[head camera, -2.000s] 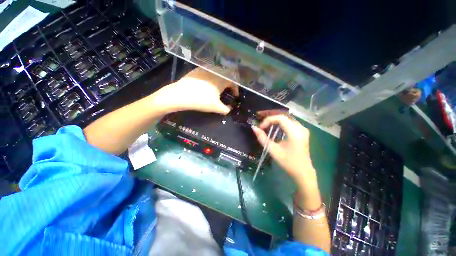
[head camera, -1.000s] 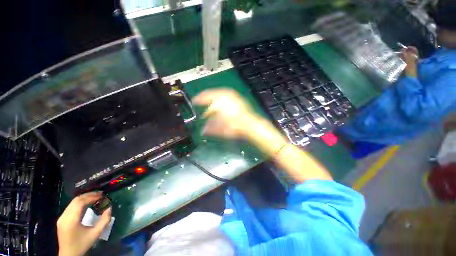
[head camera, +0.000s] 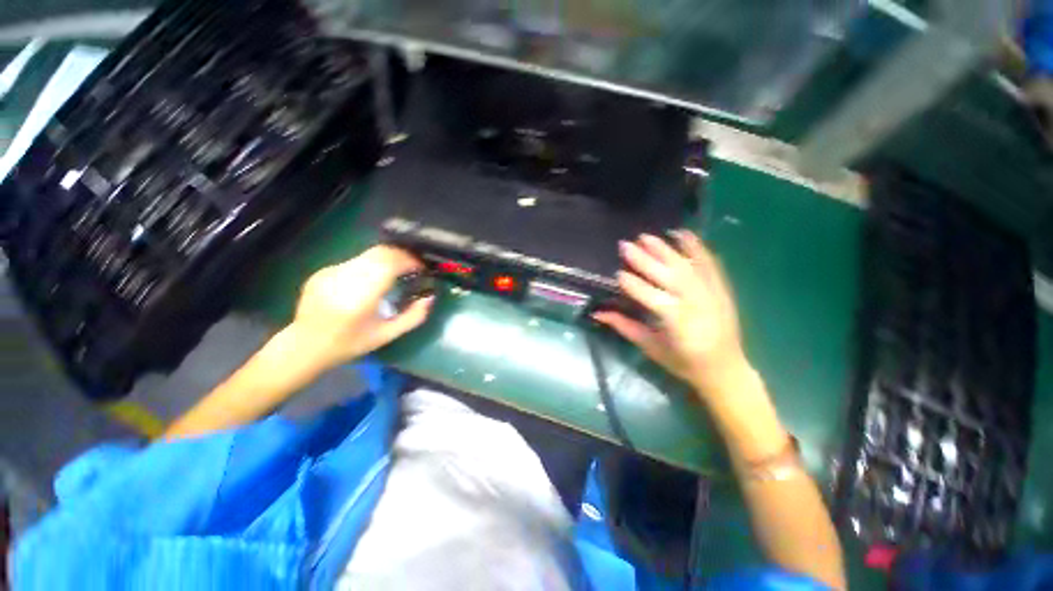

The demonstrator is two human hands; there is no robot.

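Observation:
My left hand (head camera: 356,303) is at the front left corner of the black machine (head camera: 543,219). It holds a small dark module (head camera: 406,297) between thumb and fingers, partly hidden by them. My right hand (head camera: 676,303) is at the machine's front right corner, with fingers over the top edge and the thumb by the front face. The image is blurred, and I cannot tell whether it holds anything; no tweezers can be made out. The machine's front shows red digits and a red light.
A large black blister tray (head camera: 185,173) lies at the left. Another black tray (head camera: 941,381) lies at the right on the green bench (head camera: 785,277). A black cable (head camera: 605,387) runs from the machine's front. A clear guard (head camera: 693,58) is above the machine.
The view has swung back left. My right hand has moved from beyond the machine's right side onto its front right corner. My left hand still holds the small module near the front left.

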